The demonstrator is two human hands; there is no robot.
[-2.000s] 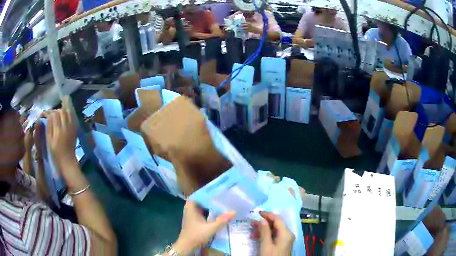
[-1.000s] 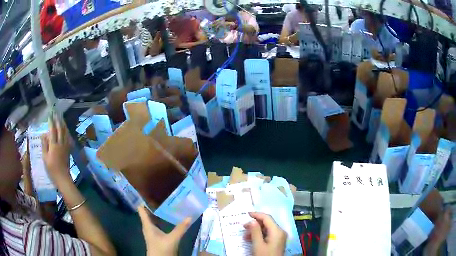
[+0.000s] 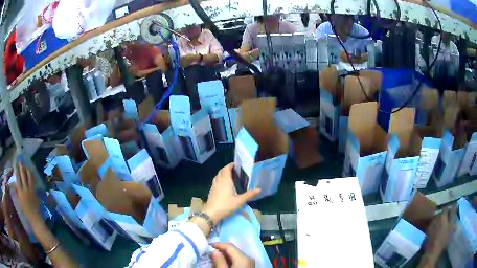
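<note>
My left hand [image 3: 226, 198] grips the lower left of an open carton [image 3: 269, 175], with the thumb in front. The carton is light blue and white, upright, its brown mouth up and a tall brown flap standing at the back. My right hand [image 3: 233, 257] is at the bottom edge, cut off and partly hidden by my left sleeve, over the flat carton blanks [image 3: 241, 230]. What its fingers hold cannot be told.
Open cartons stand at left [image 3: 149, 215], behind and at right [image 3: 401, 175]. One carton [image 3: 301, 133] lies on its side. A white case [image 3: 334, 225] stands right of the blanks. Other workers' hands [image 3: 439, 235] are at both sides.
The view has swung right. My left hand has moved forward and right and now grips a carton at centre. Another open carton shows at left, where my hand held one. My right hand is lower.
</note>
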